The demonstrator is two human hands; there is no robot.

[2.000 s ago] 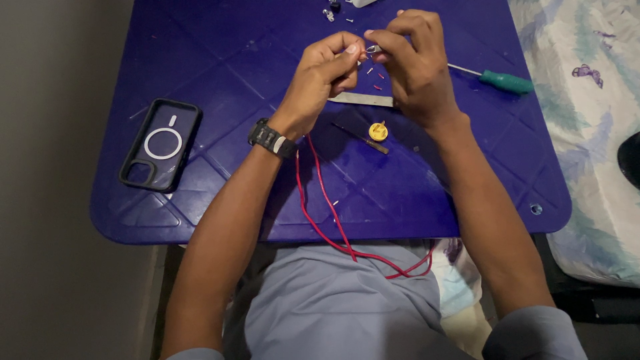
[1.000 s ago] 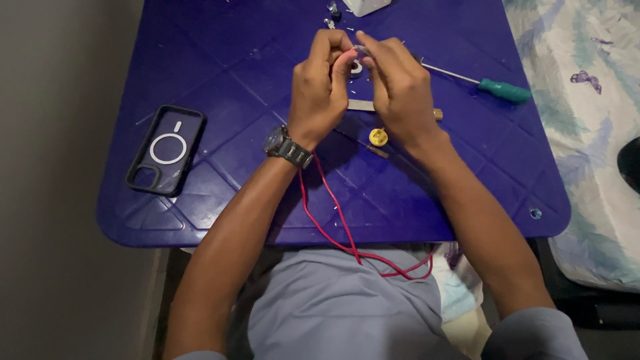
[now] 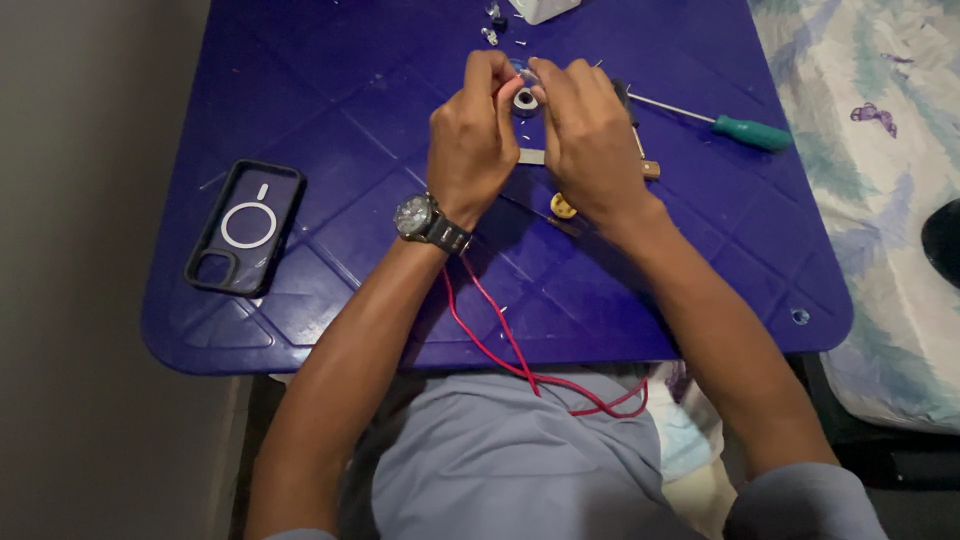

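My left hand (image 3: 476, 139), with a watch on its wrist, pinches the end of a red wire (image 3: 491, 304) between thumb and fingers. The wire runs down under the wrist and over the table edge onto my lap. My right hand (image 3: 592, 135) is close beside it, its fingertips on a small shiny piece (image 3: 529, 74) at the wire's end; what exactly it is cannot be made out. A round grey and black part (image 3: 525, 101) lies just below the fingertips. Under the right palm are a flat metal blade (image 3: 532, 156) with a wooden handle (image 3: 651, 169) and a round yellow part (image 3: 562, 205).
A green-handled screwdriver (image 3: 750, 133) lies at the right of the blue plastic table (image 3: 600, 322). A clear phone case with a black rim (image 3: 244, 225) is at the left. Small metal parts (image 3: 490, 35) and a white box (image 3: 546, 7) sit at the far side; a thin dark tool (image 3: 551, 219) lies nearer.
Two seconds ago my hands were a little higher and more spread; they have since drawn lower and closer. The round grey and black part now shows beneath them.
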